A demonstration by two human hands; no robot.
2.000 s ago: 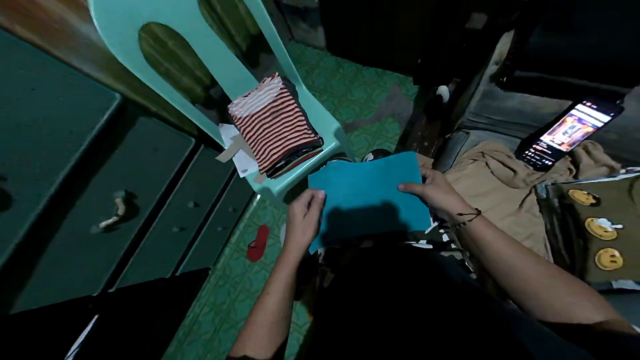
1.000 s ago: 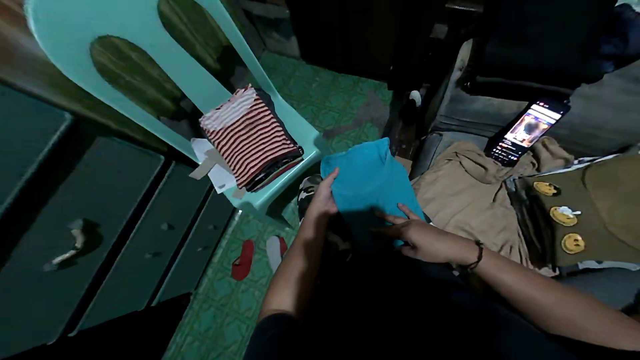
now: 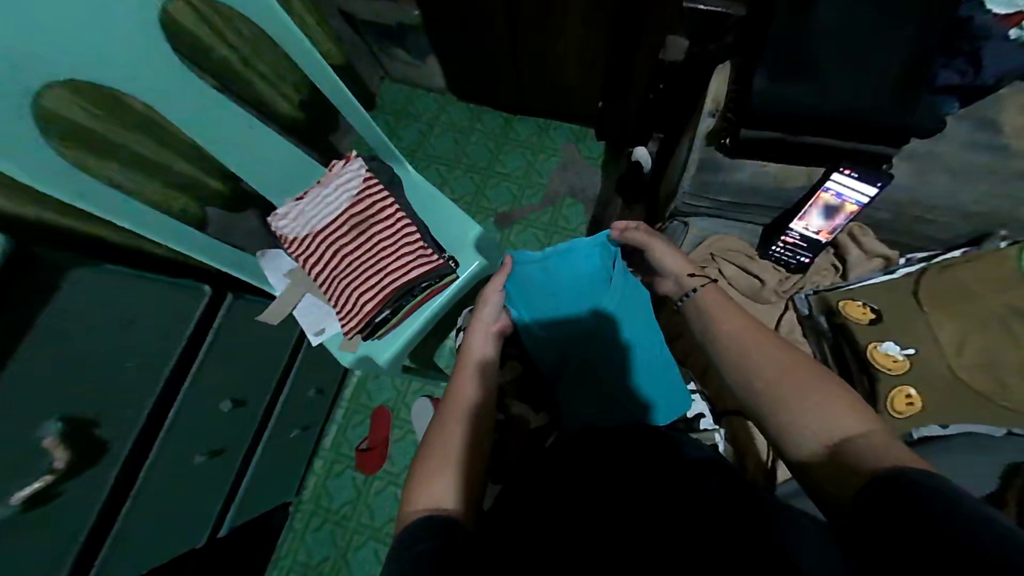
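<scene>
A folded turquoise cloth (image 3: 588, 328) lies across my lap, with a shadow over its middle. My left hand (image 3: 490, 308) grips its upper left corner, thumb on top. At the upper right corner, my right hand (image 3: 652, 256) holds the cloth's edge; its fingers are partly hidden, and a dark beaded bracelet circles that wrist. To the left, a stack of folded clothes with a red-and-white striped garment (image 3: 368, 248) on top rests on the seat of a light green plastic chair (image 3: 460, 232).
A lit phone (image 3: 824, 216) leans on tan cloth (image 3: 740, 268) at the right, beside an olive bag (image 3: 960, 336) with yellow smiley patches. Dark green drawers (image 3: 184, 416) stand at left. A red slipper (image 3: 374, 440) lies on the green patterned floor (image 3: 344, 496).
My right hand has moved from the middle of the turquoise cloth up to its upper right corner. The cloth now lies flatter between both hands.
</scene>
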